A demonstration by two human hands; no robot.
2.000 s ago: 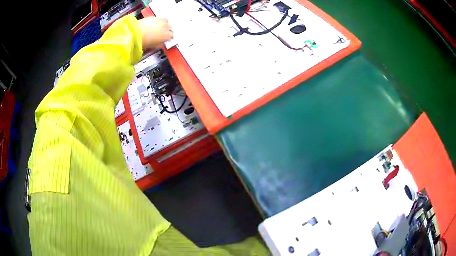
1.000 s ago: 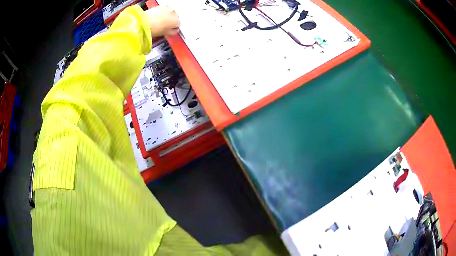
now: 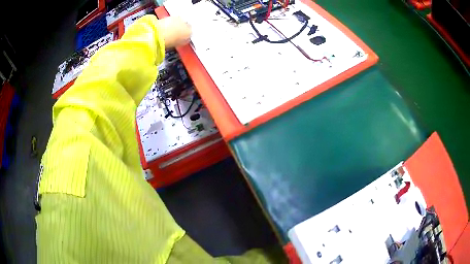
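Observation:
A white rear chassis (image 3: 268,77) lies on a red-orange foam pad (image 3: 304,85) on the green bench, with a board, a black looped cable and thin red wires at its top. My left hand (image 3: 175,32), bare and at the end of a yellow sleeve, is at the chassis's upper left edge. It is blurred, and its fingers and any grip cannot be made out. My right hand is not in view.
A second white chassis (image 3: 361,211) lies at the lower right beside red-orange foam (image 3: 438,175). Green bench top (image 3: 319,144) lies between the units. More chassis (image 3: 172,136) are stacked on foam left of the bench, with a blue pallet (image 3: 93,36) farther back.
The view has shifted slightly. My left hand stays by the chassis edge but sits farther right and slightly lower in view than a second ago.

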